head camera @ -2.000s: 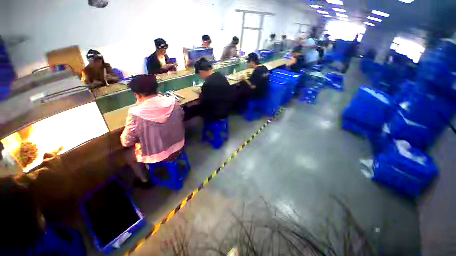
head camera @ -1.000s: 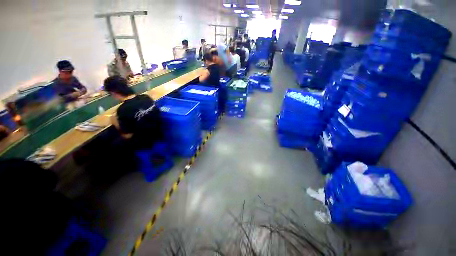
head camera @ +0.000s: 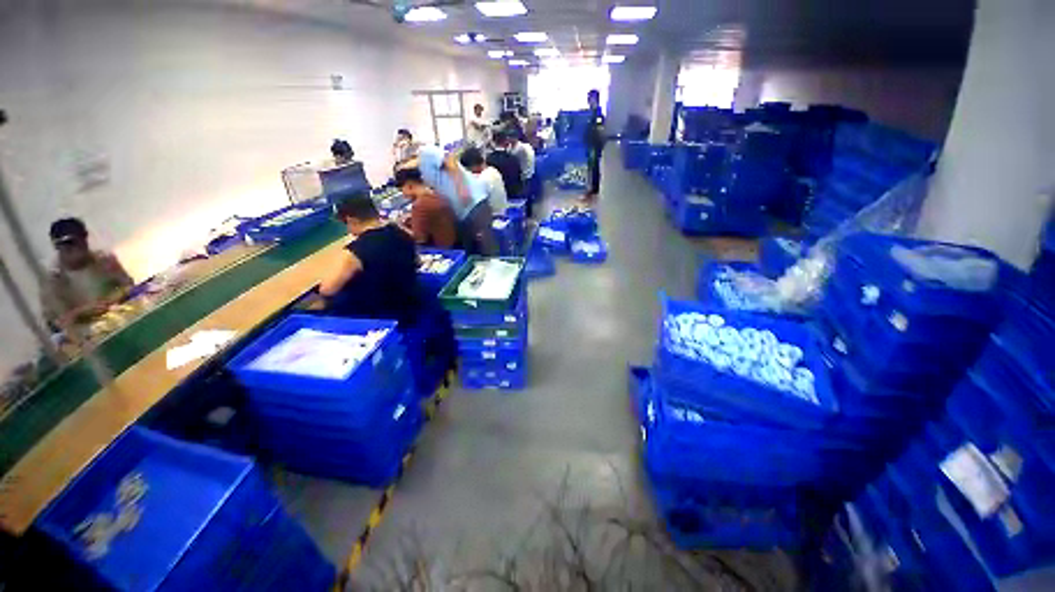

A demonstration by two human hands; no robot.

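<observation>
Neither of my hands is in view. Nearest at the lower left, an open blue crate (head camera: 191, 509) holds a few small pale parts at its bottom. Behind it, a stack of blue crates (head camera: 330, 422) has pale flat contents in its top crate. On the right, a blue crate (head camera: 740, 399) on a stack holds rows of round white parts (head camera: 740, 347). A green crate (head camera: 486, 303) tops another stack beside the bench. Dark blurred strands cross the bottom edge.
A bench (head camera: 69, 457) with a green conveyor belt (head camera: 208, 297) runs along the left, with seated people (head camera: 376, 260). A person stands far down the aisle (head camera: 595, 145). Grey floor (head camera: 544, 428) and yellow-black tape (head camera: 376, 520) lie between the stacks. Tall blue crate stacks (head camera: 914, 335) line the right.
The view has moved forward along the aisle. The crate of round white parts and the left stacks are much nearer. The crate with white bags at the lower right has left the view.
</observation>
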